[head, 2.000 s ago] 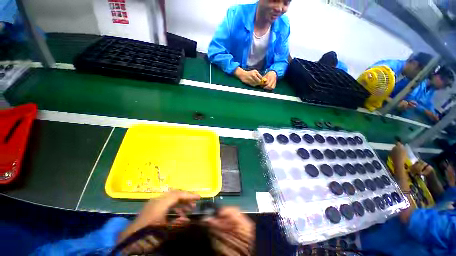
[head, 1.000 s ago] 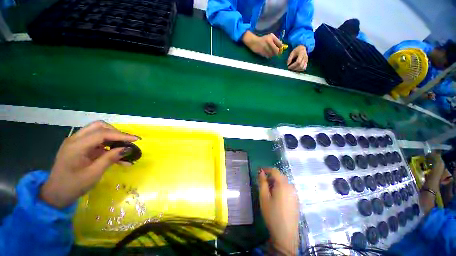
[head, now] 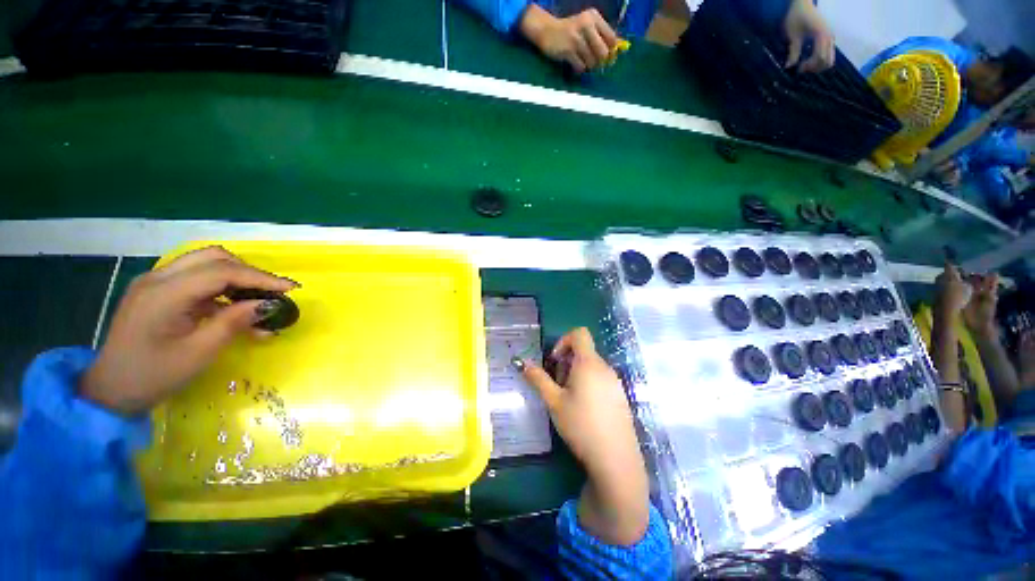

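Observation:
My left hand holds a round black part between thumb and fingers over the upper left of the yellow tray. Tiny silvery metal bits lie scattered in the tray's lower left. My right hand is at the right edge of a smartphone with a lit screen, thumb over the screen. A small dark thing shows between its thumb and fingers; whether it is held is unclear. No tweezers can be made out.
A clear blister tray with rows of black discs lies at right. A black disc and more discs lie on the green belt. Black compartment trays, a person's hand and a yellow fan are across. Another worker's arms are at far right.
My hands have parted since the oldest frame: the left moved over the tray with the black part, the right to the phone. Since the last frame, the right moved to the phone's edge.

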